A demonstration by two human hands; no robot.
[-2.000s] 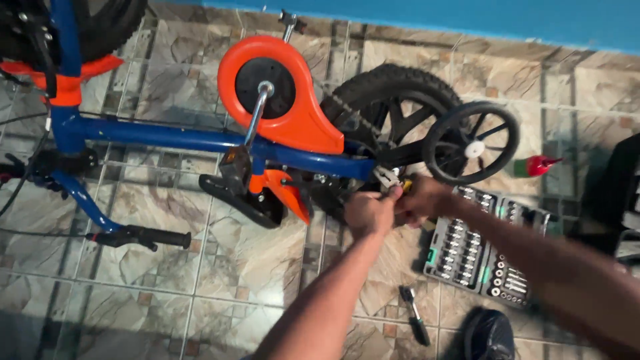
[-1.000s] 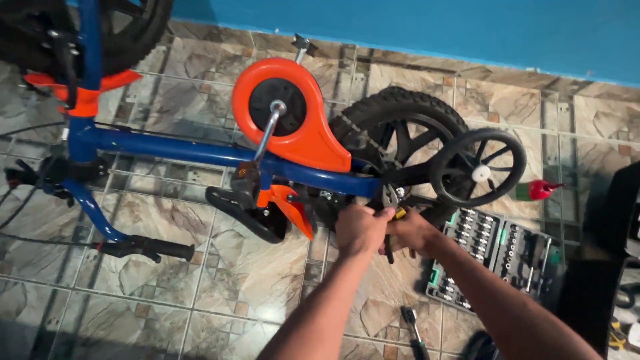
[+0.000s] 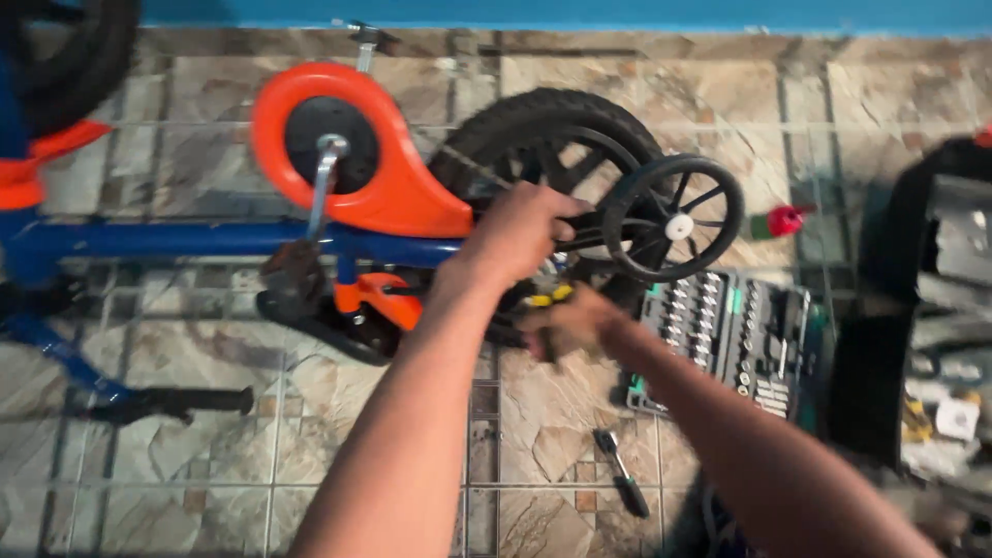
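A blue child's bicycle frame (image 3: pixel 186 239) lies across the tiled floor, with an orange chain guard (image 3: pixel 403 182) and a silver crank arm (image 3: pixel 322 186). My left hand (image 3: pixel 531 225) rests at the rear of the frame, between the rear tire (image 3: pixel 554 105) and the training wheel (image 3: pixel 740 225), its fingers on or near the black bracket; what they grip is hidden. Just below, my right hand (image 3: pixel 570 322) is blurred and closed around a pair of pliers with yellow-and-black handles (image 3: pixel 552 296). The jaws of the pliers are not clearly visible.
An open socket set case (image 3: pixel 728 341) lies right of my right hand. A ratchet (image 3: pixel 622 474) lies on the tiles below it. A red and green bottle (image 3: pixel 779 222) is beyond the training wheel. A black toolbox (image 3: pixel 883 325) stands at the right, and a blue wall (image 3: pixel 542 15) runs along the top.
My left hand has moved from beside the pliers up to the area between the rear tire and the training wheel. My right hand has stayed with the pliers, now slightly lower. The view has come closer.
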